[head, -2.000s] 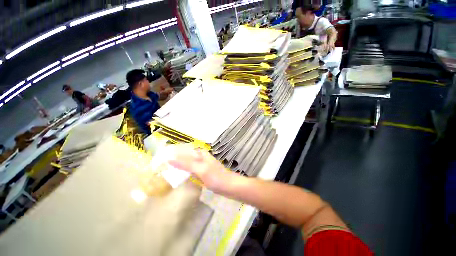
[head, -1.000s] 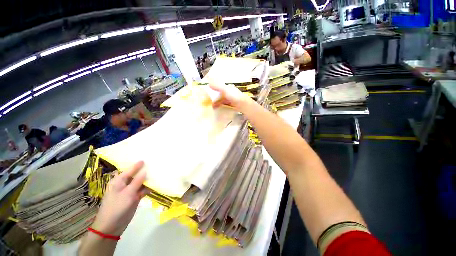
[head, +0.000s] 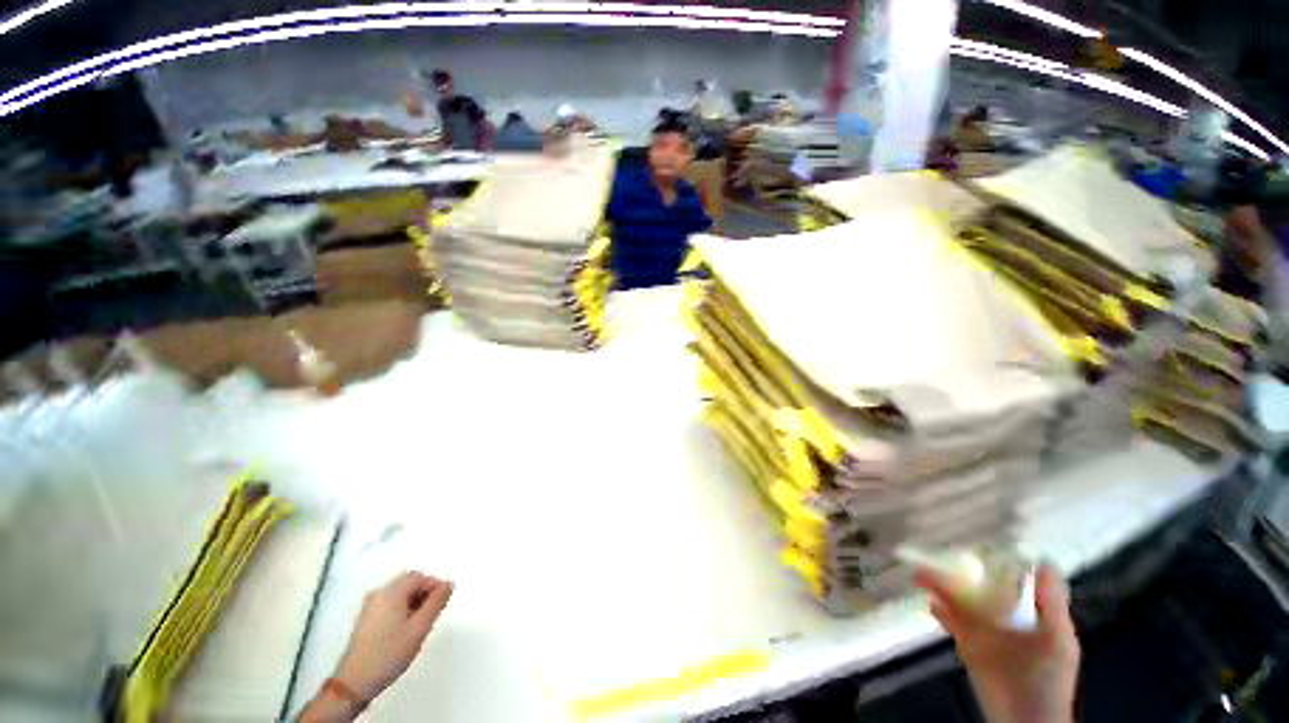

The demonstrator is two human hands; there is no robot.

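Note:
My right hand [head: 1007, 653], at the lower right, is closed around a small pale glue bottle [head: 990, 590]; its light nozzle points left, and blur hides detail. My left hand [head: 392, 633] is low, left of centre, above the white table, with fingers curled and nothing visible in them. A thick stack of beige bag panels [head: 891, 304] with yellow edges and tabs stands just beyond my right hand. A smaller pile with yellow edges fanned together [head: 209, 593] lies at the lower left on a pale board [head: 269, 643] with a dark edge.
Another panel stack [head: 516, 212] stands across the table [head: 566, 466], beside a person in blue [head: 657, 212]. More stacks [head: 1081, 212] stand at the right. A small amber bottle [head: 314, 365] stands at the far left edge. Yellow tape [head: 672, 685] marks the near edge.
The view has swung left. My right hand has left the top panel and now holds the bottle. My left hand has left the stack's edge; the held panel now lies on the stack.

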